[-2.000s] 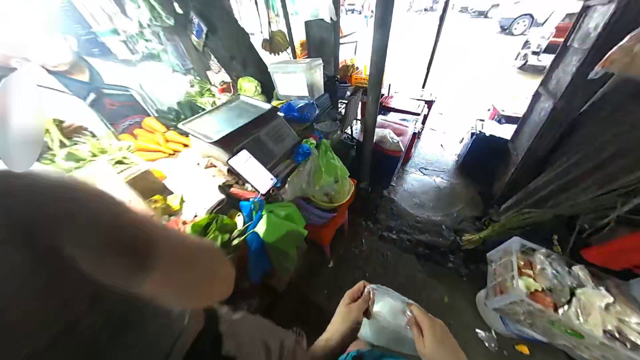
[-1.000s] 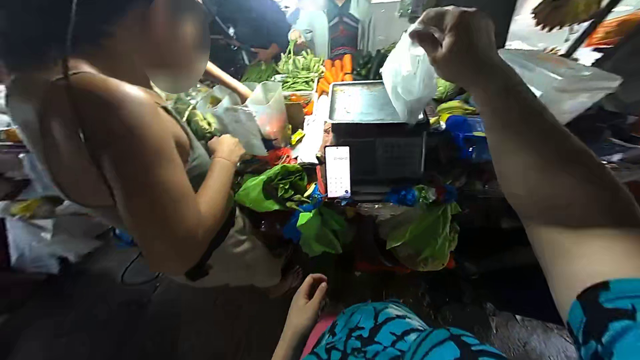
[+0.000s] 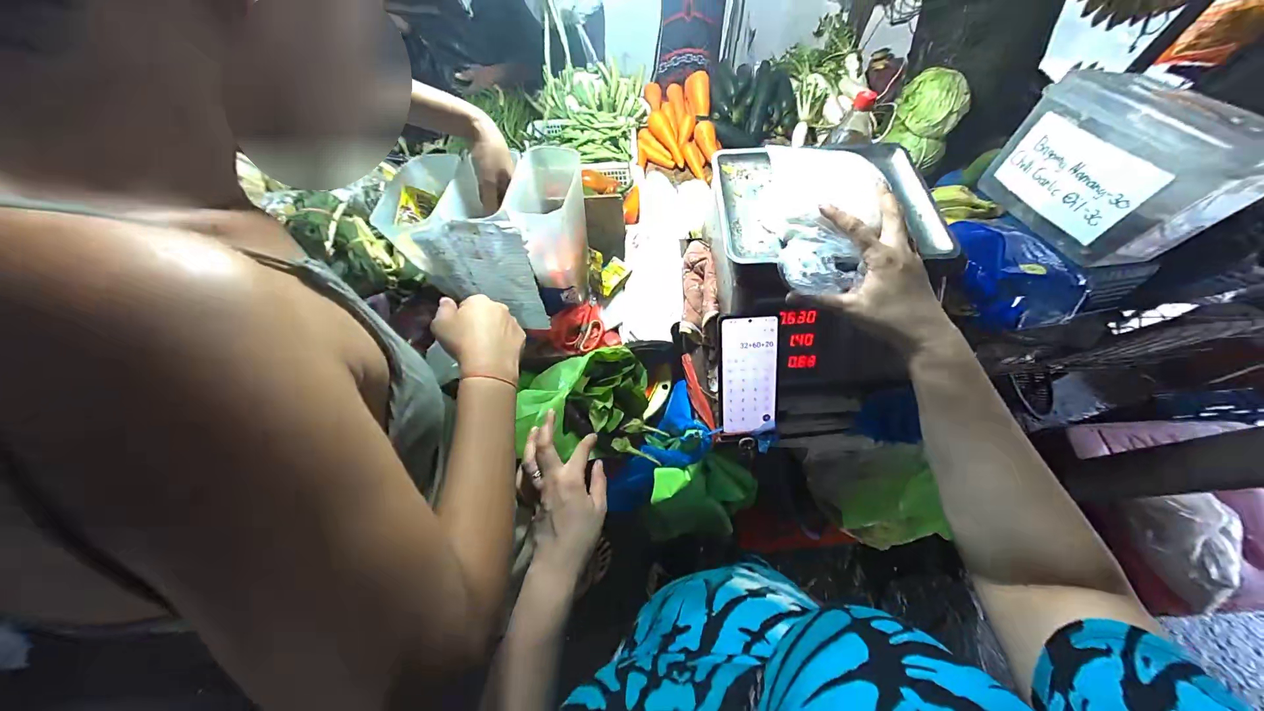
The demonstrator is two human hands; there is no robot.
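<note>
My right hand [image 3: 874, 267] is spread over a clear plastic bag [image 3: 815, 252] on the metal tray of a digital scale [image 3: 733, 212], touching the bag; whether its fingers grip it I cannot tell. Red digits glow on the scale's front, beside a phone [image 3: 749, 375] showing a calculator. My left hand [image 3: 565, 484] holds nothing, its fingers apart, next to leafy greens in a green plastic bag [image 3: 568, 395].
At left a person [image 3: 247, 395] stands close, one hand near a paper and plastic containers [image 3: 548, 212]. Carrots [image 3: 681, 123], green beans [image 3: 597, 99] and a cabbage [image 3: 928, 104] lie behind. A labelled clear box [image 3: 1136, 163] stands at right.
My right hand has come down with the plastic bag, which hung above the scale and now rests on its tray. My left hand has moved up towards the greens. The view has turned since the oldest frame.
</note>
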